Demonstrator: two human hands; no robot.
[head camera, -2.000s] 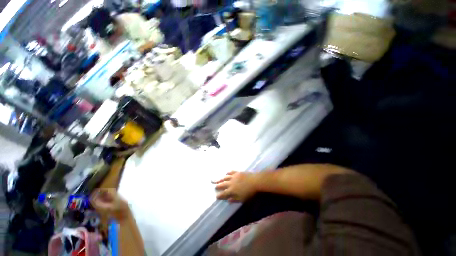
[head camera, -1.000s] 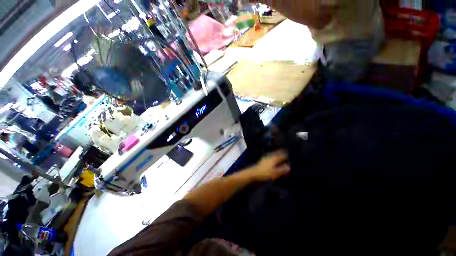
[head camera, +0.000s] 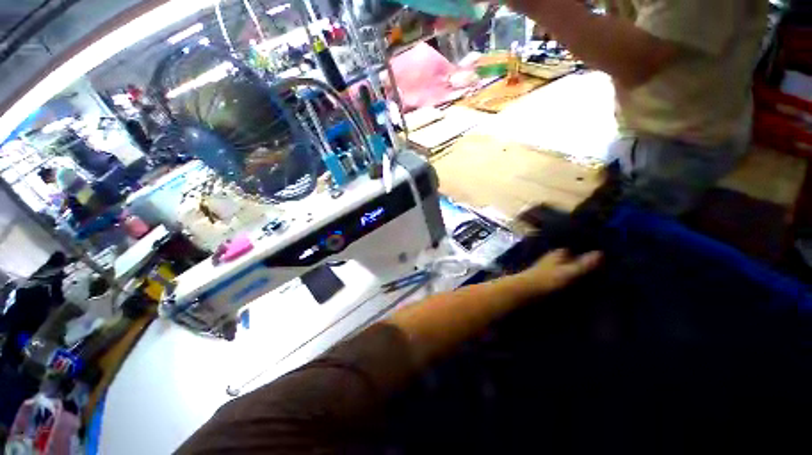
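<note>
A large mass of black garments (head camera: 570, 364) fills the lower right, with a bright blue edge (head camera: 712, 253) along its upper side. My left hand (head camera: 567, 264) reaches across from the lower left, right of the sewing machine, and lies at the upper left part of the black cloth. Its fingertips are partly lost against the dark cloth, so I cannot tell whether they grip it. My right hand is not in view.
The white sewing machine (head camera: 303, 253) stands on the white table (head camera: 151, 391), left of my arm. A phone (head camera: 322, 283) lies beside it. A person (head camera: 686, 89) stands at the upper right near a brown board (head camera: 507, 173). A fan (head camera: 245, 133) is behind the machine.
The view has swung right from the table to the black garments. My left hand has moved from the table's left side onto the cloth, then farther right. My right hand has left the view.
</note>
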